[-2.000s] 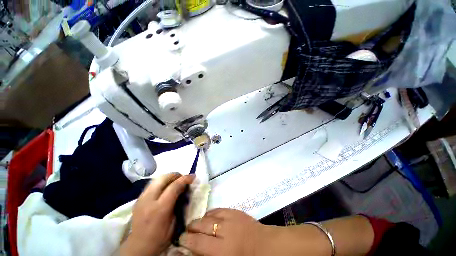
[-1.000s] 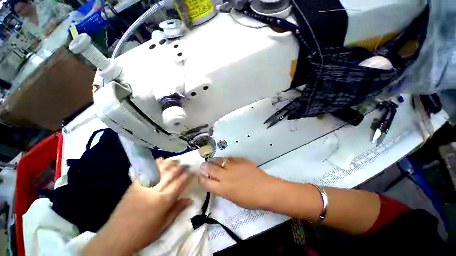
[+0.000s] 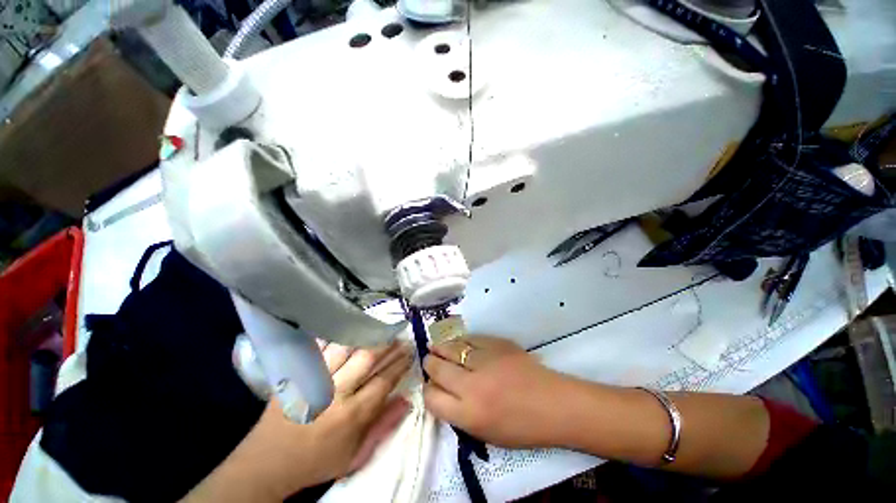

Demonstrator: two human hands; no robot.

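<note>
White cloth (image 3: 388, 470) runs from below up toward the presser foot area, with a narrow dark tape (image 3: 419, 339) along it under the machine head. My left hand (image 3: 344, 418) lies flat on the white cloth, left of the tape. My right hand (image 3: 481, 388) has its fingertips on the tape and cloth edge, just in front of the tan block (image 3: 447, 330). The tape's lower end (image 3: 471, 470) hangs below my right hand. A dark cloth heap (image 3: 162, 378) lies left of the machine head. The needle is hidden.
The white machine head (image 3: 324, 147) with its tension dial (image 3: 433, 275) stands over the work. Pointed dark snips (image 3: 589, 241) and another metal tool (image 3: 784, 290) lie on the right. A dark pouch (image 3: 786, 211) hangs on the arm. A red basket (image 3: 39, 295) is at left.
My view has moved closer to the machine head. Since the oldest frame, both hands have moved up toward the foot; my left hand has spread flat on the white cloth.
</note>
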